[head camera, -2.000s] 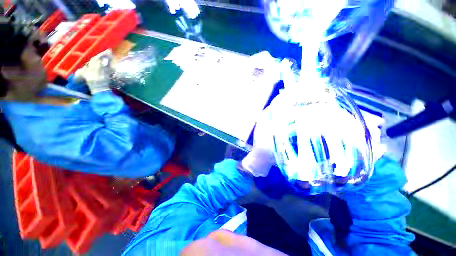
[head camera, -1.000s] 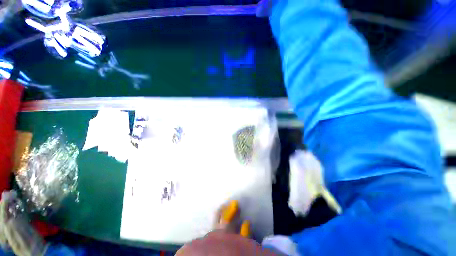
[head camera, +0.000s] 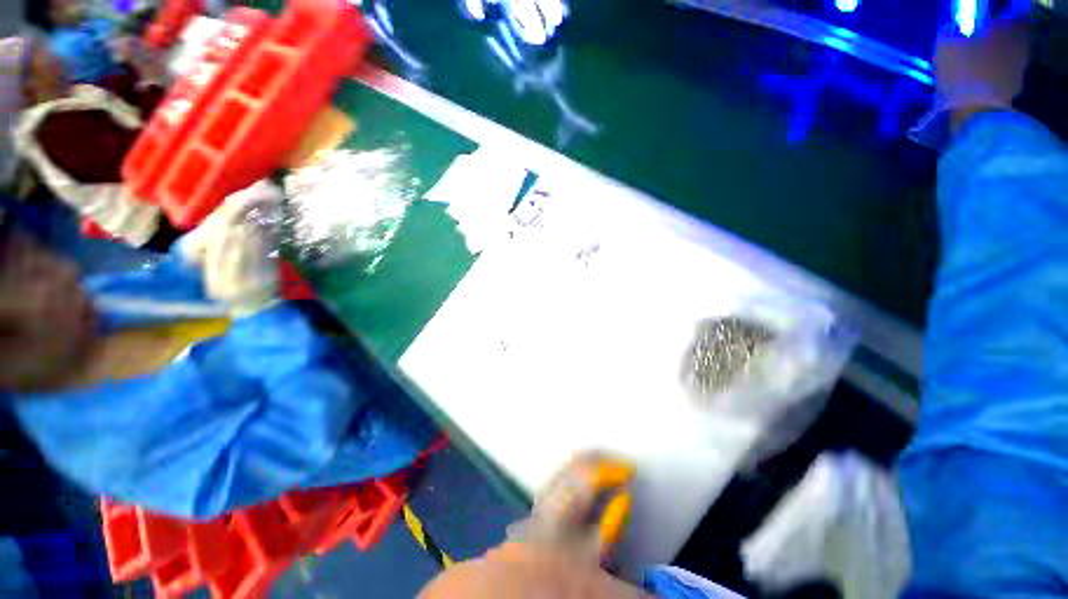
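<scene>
My left hand (head camera: 574, 509), with yellow-orange finger cots, is low over the near edge of the white work sheet (head camera: 586, 374). It is blurred, and I cannot tell whether its fingers hold anything. A clear plastic bag (head camera: 808, 369) with a pile of small metallic parts, possibly screws (head camera: 726, 353), lies at the sheet's right end. My right arm reaches far forward along the right side. My right hand (head camera: 981, 64) is at the top right edge beside a bright blue-white light, its grip unclear. A white irregular block (head camera: 834, 532) sits on a dark base at the lower right.
A person in a blue smock (head camera: 234, 410) works at the left, a gloved hand by a crinkled clear pile (head camera: 346, 205). Red divided bins (head camera: 252, 105) stand at upper left, more below the bench. A metal rail (head camera: 656, 211) runs behind the sheet. Glowing lamps (head camera: 533, 18) stand beyond.
The large glowing lamp in front of me has left my near work area. My right arm now reaches forward. My left hand has come over the sheet. The view has swung round.
</scene>
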